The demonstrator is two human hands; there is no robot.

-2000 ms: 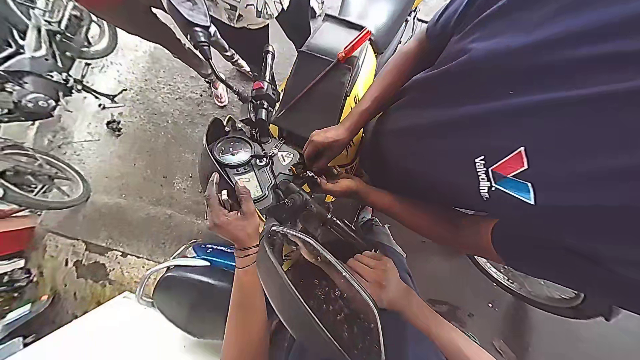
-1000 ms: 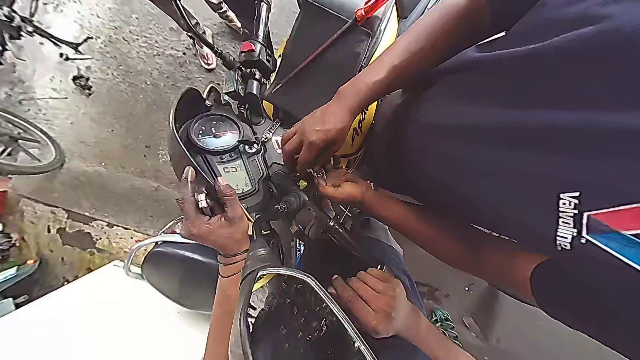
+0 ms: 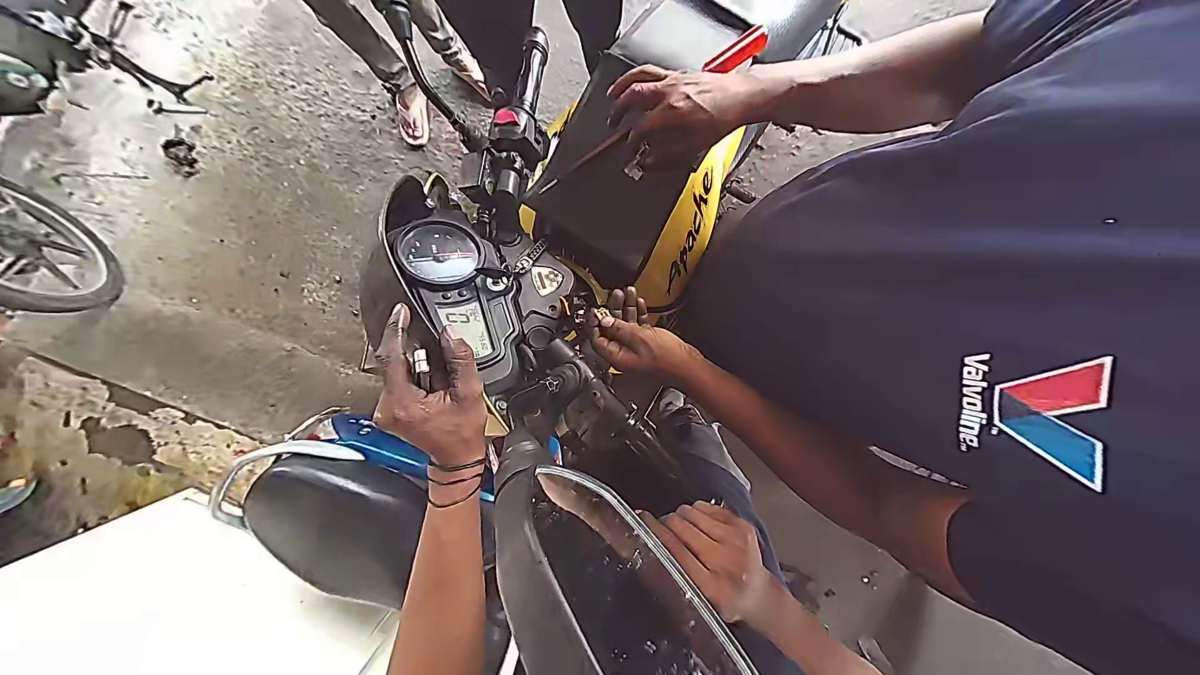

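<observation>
My left hand (image 3: 429, 398), with a ring and dark wrist bands, grips the lower edge of the motorcycle's instrument cluster and cowl (image 3: 394, 253). The round dial (image 3: 439, 252) and lit display (image 3: 464, 328) lie beside its fingers. Behind the black rear-view mirror (image 3: 628, 572), my right hand (image 3: 712, 553) has curled fingers; what it touches is hidden. A co-worker's hand (image 3: 633, 337) pinches a small connector at the wiring (image 3: 577, 317) beside the key barrel area. Their other hand (image 3: 689, 108) is over the black tank cover (image 3: 600, 206), a small pale piece at its fingertips.
A red-handled tool (image 3: 738, 49) lies on the yellow motorcycle. The co-worker in a dark shirt (image 3: 937, 281) stands at the right. Other people's feet (image 3: 412, 114) are beyond the handlebar. A second motorcycle's seat (image 3: 328, 525), a white surface (image 3: 169, 600) and a wheel (image 3: 56, 248) are left.
One of the co-worker's hands has moved from the wiring up over the tank cover; their other hand stays at the wiring. My left hand remains on the cluster. The view has shifted.
</observation>
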